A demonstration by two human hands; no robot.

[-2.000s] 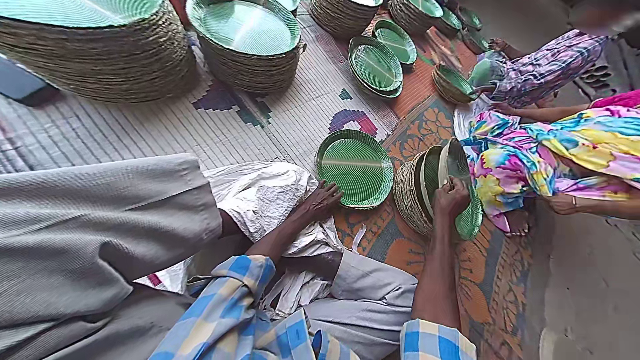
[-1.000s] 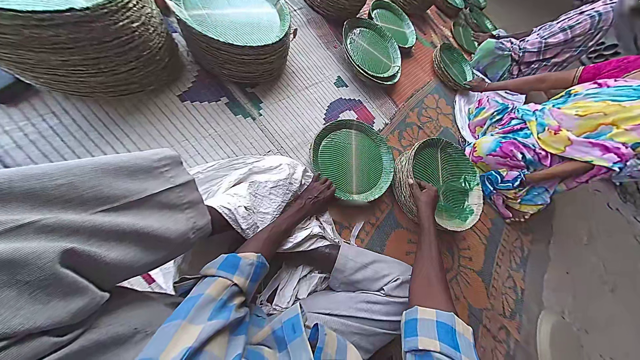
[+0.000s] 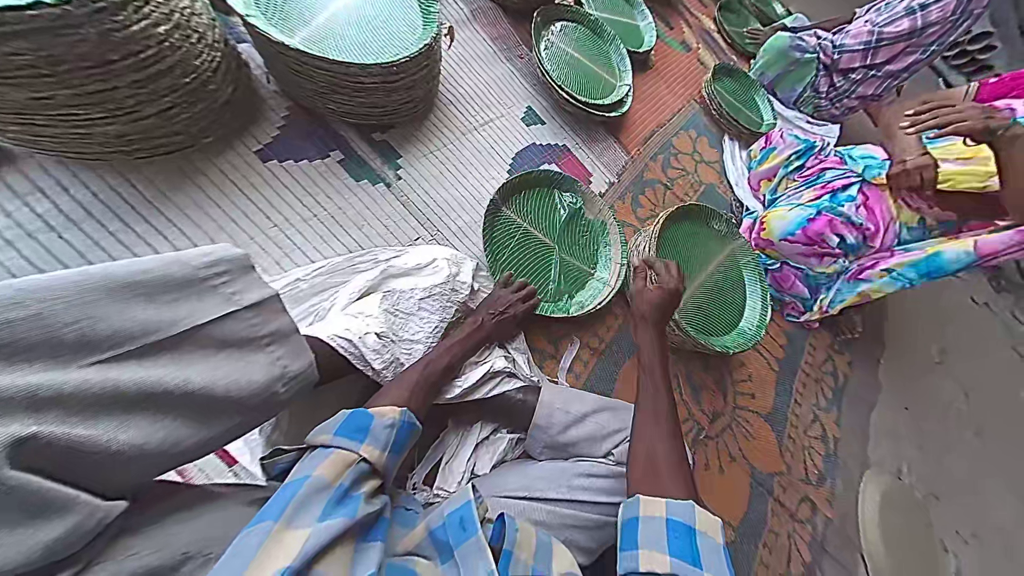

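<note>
My left hand (image 3: 507, 307) rests at the lower left edge of a round green leaf-patterned plate (image 3: 552, 244) on the mat; whether its fingers grip the rim is hard to tell. My right hand (image 3: 656, 290) has its fingers bent at the left rim of a stack of similar plates (image 3: 712, 276) with a brown, rough-edged side. The stack stands just right of the first plate. Whether a rim is pinched between the right fingers does not show clearly.
Tall plate stacks (image 3: 344, 80) stand at the upper left, smaller ones (image 3: 582, 60) at the top. At right sits a person in bright multicoloured cloth (image 3: 848, 224) beside a small stack (image 3: 740, 98). A patterned mat (image 3: 744, 432) lies below.
My right hand has moved left from the top of the right stack to its left rim. The left plate's surface now looks more creased and shiny. The neighbouring person's hands have moved.
</note>
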